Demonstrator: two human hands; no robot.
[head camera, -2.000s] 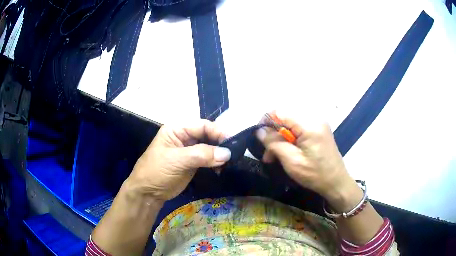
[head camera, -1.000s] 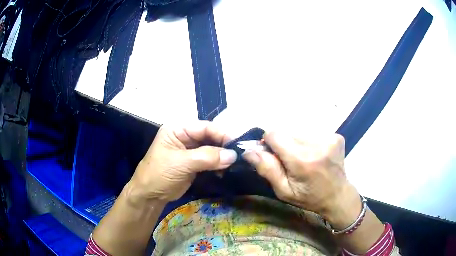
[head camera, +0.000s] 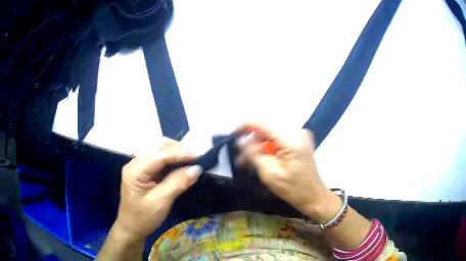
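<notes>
My left hand (head camera: 156, 186) pinches a dark denim strip (head camera: 208, 159) between thumb and fingers, left of centre near the table edge. My right hand (head camera: 286, 165) holds the same strip further right and also keeps the orange-handled thread snips (head camera: 269, 148) in its palm. The snips' blades cannot be made out. The strip between the hands is twisted and blurred. Another part of a strip (head camera: 347, 86) runs from behind my right hand to the top right of the table; whether it is the same strip cannot be told.
A large dark heap of strips (head camera: 56, 56) covers the left of the white table (head camera: 235, 66). Two strip ends (head camera: 168, 97) hang from it across the tabletop. Blue bins (head camera: 89, 204) stand below at the left. A dark strip edge shows at the top right corner.
The view has shifted, so table things sit further left and the heap lower. My hands have moved apart, and the orange handles show again. The strip between them is stretched out and twisted.
</notes>
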